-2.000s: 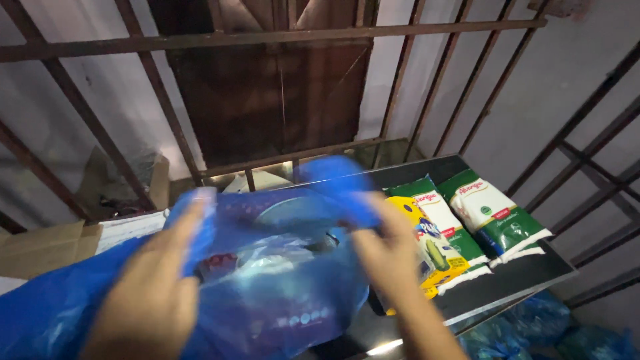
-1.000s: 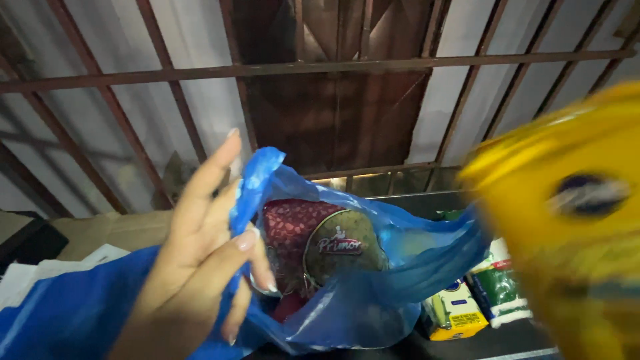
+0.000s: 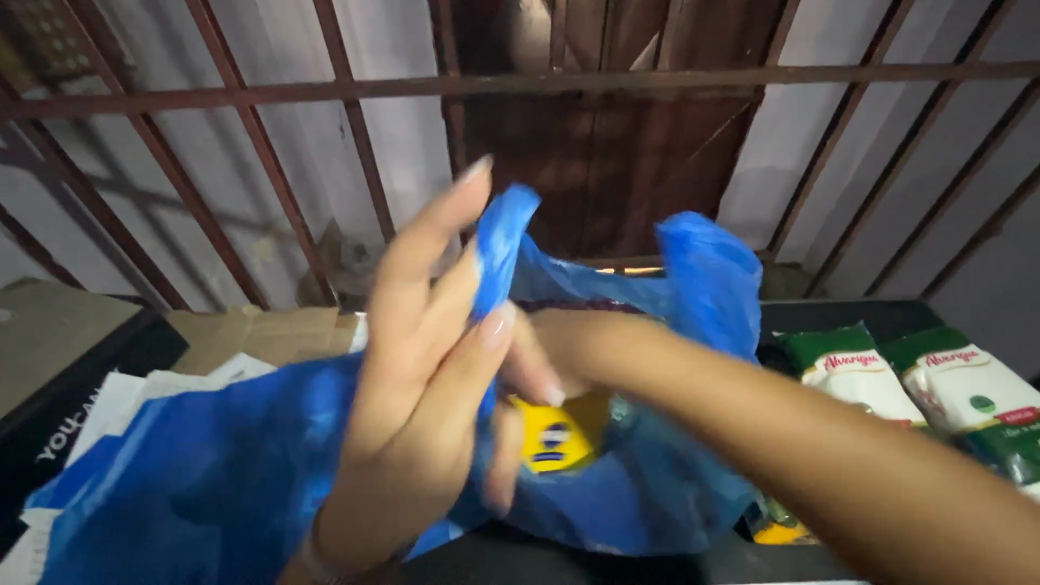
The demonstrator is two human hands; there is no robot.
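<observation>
My left hand (image 3: pixel 422 349) pinches the handle of a blue plastic bag (image 3: pixel 650 496) between thumb and fingers, holding its mouth up. My right hand (image 3: pixel 561 349) reaches into the bag from the right; its fingers are mostly hidden behind my left hand and the film. A yellow packet (image 3: pixel 556 439) with a dark blue logo lies inside the bag just below my right hand; whether the hand grips it is hidden. The bag's other handle (image 3: pixel 699 260) stands up loose at the right. Two green and white Alvarigua packets (image 3: pixel 865 382) lie to the right of the bag.
More blue plastic bags (image 3: pixel 203 463) lie flat at the left, over white paper. Behind them are brown cardboard (image 3: pixel 268 337) and a black box (image 3: pixel 73 406). Part of another yellow packet (image 3: pixel 780 532) shows under my right forearm. A metal grille (image 3: pixel 520 85) stands beyond the black table (image 3: pixel 853 313).
A second ago the large yellow packet was raised at the right, outside the bag; now a yellow packet shows inside it. My right arm now reaches into the bag. My left hand still holds the handle.
</observation>
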